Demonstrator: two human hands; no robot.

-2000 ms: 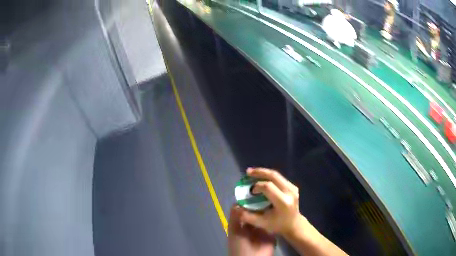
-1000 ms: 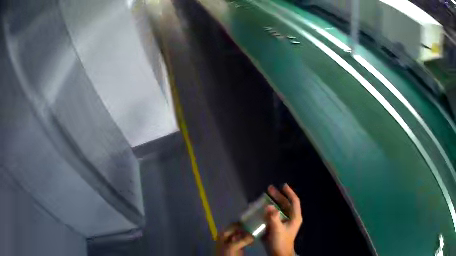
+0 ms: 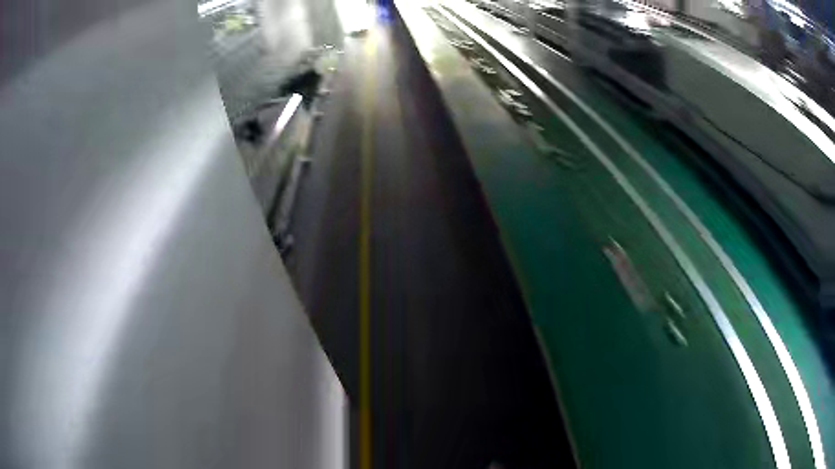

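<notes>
Neither of my hands shows clearly. A tiny blurred skin-coloured spot lies at the bottom edge, too small to tell which hand it belongs to. The solder reel is not in view. The nearest thing is the long green-matted bench (image 3: 604,385) on the right, with white stripes. A blurred long metal piece (image 3: 628,275) lies on it, with a smaller blurred part (image 3: 676,321) beside it.
A yellow line (image 3: 365,275) runs along the dark floor. A large light grey surface (image 3: 156,275) fills the left side. Blurred dark equipment (image 3: 284,119) stands beyond it. More small parts (image 3: 513,101) lie farther along the bench. A long pale housing (image 3: 732,101) stands at upper right.
My hands and the solder reel have dropped out of the picture, except for a possible trace at the bottom edge. The view has moved along the aisle, and the grey surface bulges larger at left.
</notes>
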